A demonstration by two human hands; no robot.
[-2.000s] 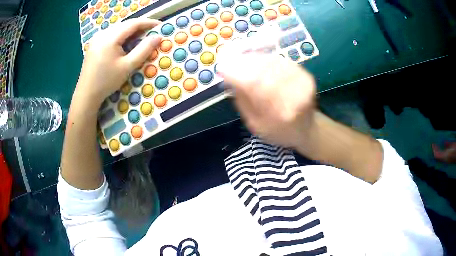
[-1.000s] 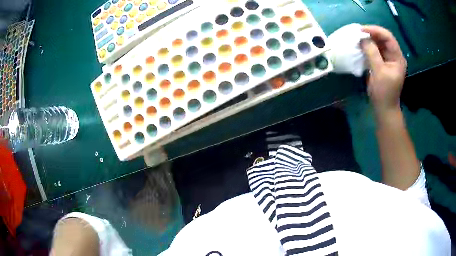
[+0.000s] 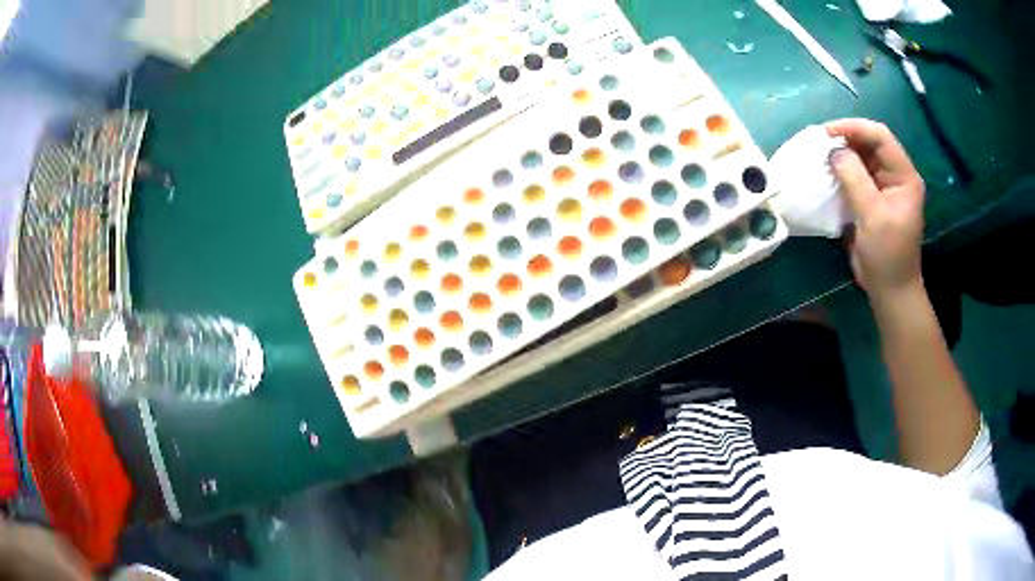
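A cream keyboard-shaped panel (image 3: 543,234) lies underside up, showing its coloured hollow cups, on top of another panel whose domes show along the lower edge. It is tilted across the near table. My right hand (image 3: 885,199) grips a crumpled white cloth (image 3: 808,182) just beyond the panel's right end. My left hand is out of the picture; only a blurred, cut-off piece of forearm and sleeve shows at the bottom left corner.
A second panel stack (image 3: 448,136) lies behind. More panels (image 3: 77,216) stand at left, above a clear bottle (image 3: 187,356) and a red basket-like thing (image 3: 74,454). Black-handled pliers (image 3: 936,102), a thin white stick (image 3: 808,43) and white wipes (image 3: 905,9) lie at far right.
The top panel has been turned underside up and my left hand has left it, the arm going out to the lower left. My right hand with the cloth has moved off the panel rightward.
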